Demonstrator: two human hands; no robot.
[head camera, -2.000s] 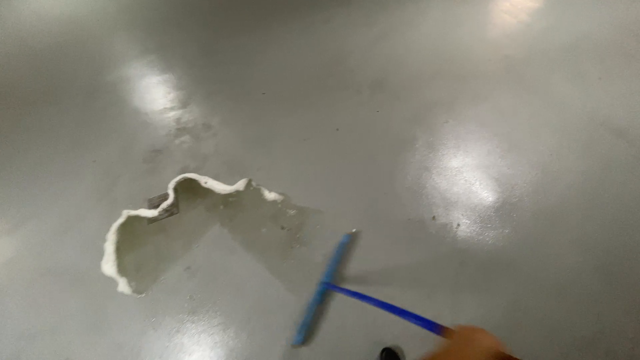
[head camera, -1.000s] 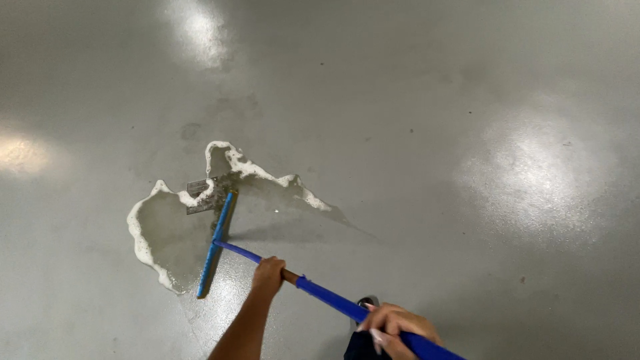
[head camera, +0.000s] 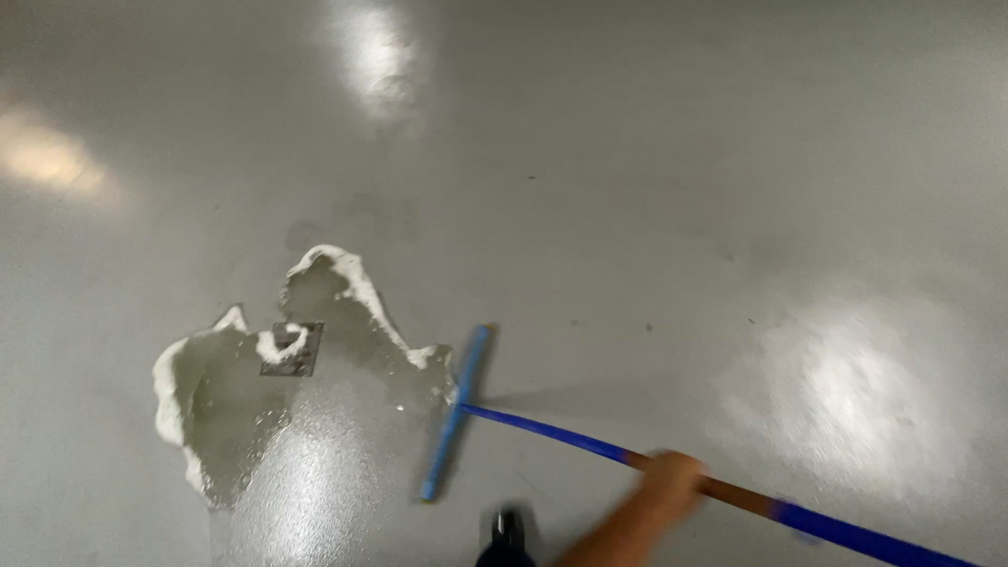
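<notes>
A blue floor squeegee (head camera: 455, 417) stands on the grey floor, its blade at the right end of a foam-edged puddle (head camera: 236, 402). Its blue handle (head camera: 858, 531) runs down to the lower right, with a brown section midway. My left hand (head camera: 673, 482), blurred, is closed around that brown section. My right hand is outside the view. White foam lies partly over a square metal floor drain (head camera: 303, 350) between the two lobes of dirty water.
Bright light reflections shine on the smooth grey floor (head camera: 630, 236). A dark shoe (head camera: 508, 531) shows at the bottom edge, just below and right of the squeegee blade. Small dark specks are scattered over the floor.
The squeegee blade has moved right, away from the drain, where it was a second ago. The foam edge has changed shape. My right hand, on the handle a second ago, has left the view.
</notes>
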